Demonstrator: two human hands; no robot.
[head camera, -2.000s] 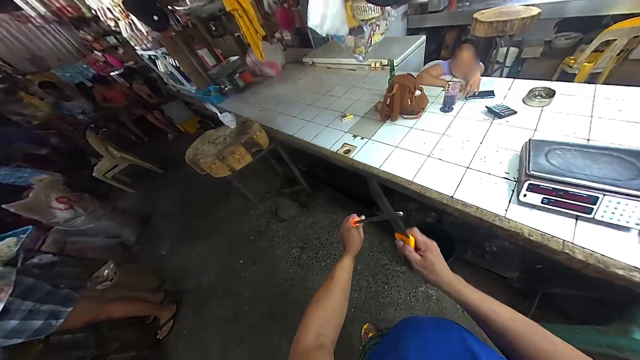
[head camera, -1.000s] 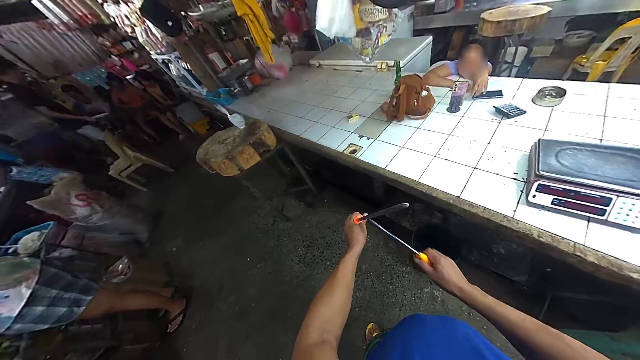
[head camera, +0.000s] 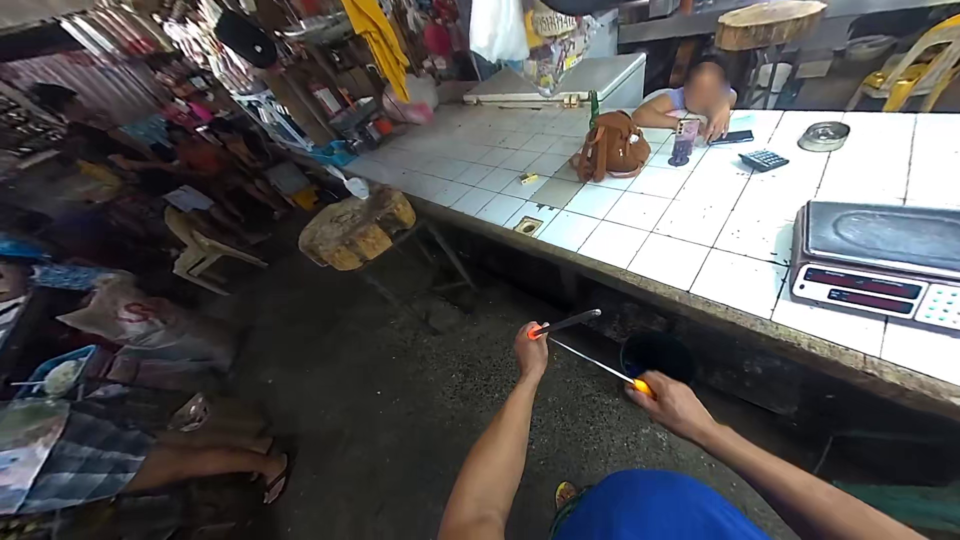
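My left hand (head camera: 532, 351) is closed on the red-orange handle of a narrow dark tool (head camera: 570, 322), a sharpening steel or a blade; which one is unclear. My right hand (head camera: 671, 405) grips the yellow-orange handle (head camera: 642, 387) of a knife (head camera: 592, 361). Its blade shows almost edge-on as a thin bright line. The blade's far end lies close by the left fist, under the dark tool; whether they touch cannot be told. Both tools are in mid-air over the dark floor, in front of the tiled counter (head camera: 667, 259).
On the counter are a digital scale (head camera: 859, 289), a calculator (head camera: 763, 160), a round tin (head camera: 823, 136) and a brown backpack (head camera: 616, 146). A person (head camera: 705, 97) leans on it. A thick wooden chopping block (head camera: 356, 225) stands left. A dark bucket (head camera: 656, 356) is below the counter.
The knife's broad dark blade pointed up toward the counter two seconds ago; it has swung down to the left, toward my left fist. Both hands keep their holds.
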